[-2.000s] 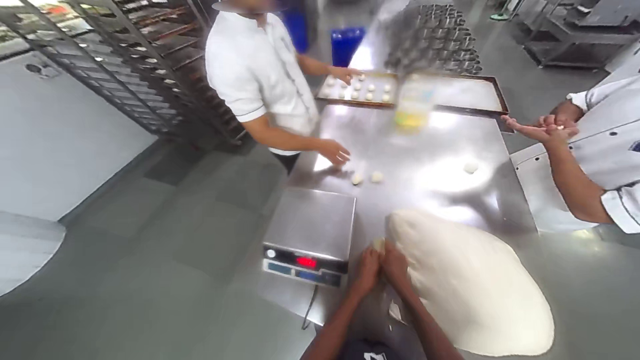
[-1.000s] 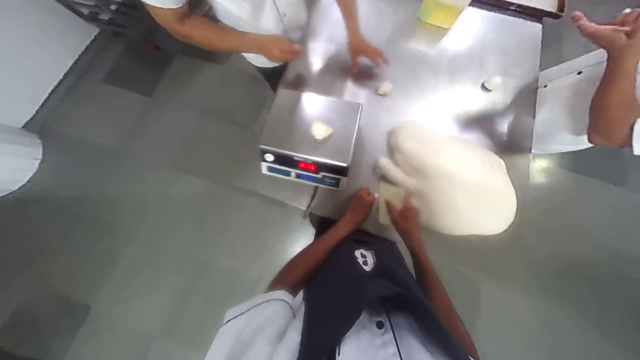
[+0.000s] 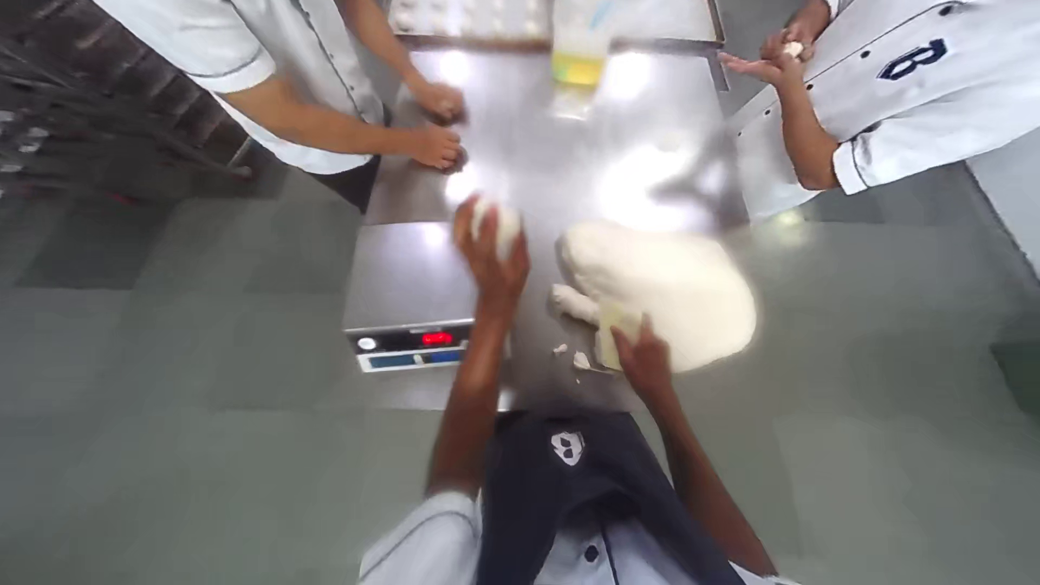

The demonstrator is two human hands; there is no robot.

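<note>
My left hand (image 3: 494, 256), blurred, holds a dough piece (image 3: 505, 227) just right of the digital scale's steel platform (image 3: 410, 272). The scale's red display is lit. With my right hand (image 3: 643, 353) I hold a pale yellow dough scraper (image 3: 613, 329) at the left edge of a large dough mass (image 3: 674, 292). A narrow strip of dough (image 3: 575, 304) sticks out from the mass beside the scraper. Small dough scraps (image 3: 580, 360) lie on the steel table (image 3: 540, 390) close to the scraper's lower end.
At the left, a person's two hands (image 3: 439, 126) rest low over the table. Another person's hands (image 3: 784, 61) hold a small dough piece at the right. A tub with yellow contents (image 3: 578, 69) and trays (image 3: 487, 39) stand at the far end. A rack is at far left.
The dough piece seen on the scale a second ago is not there now. My left hand has moved from beside the scraper up and away, and now has dough in it. The view has shifted.
</note>
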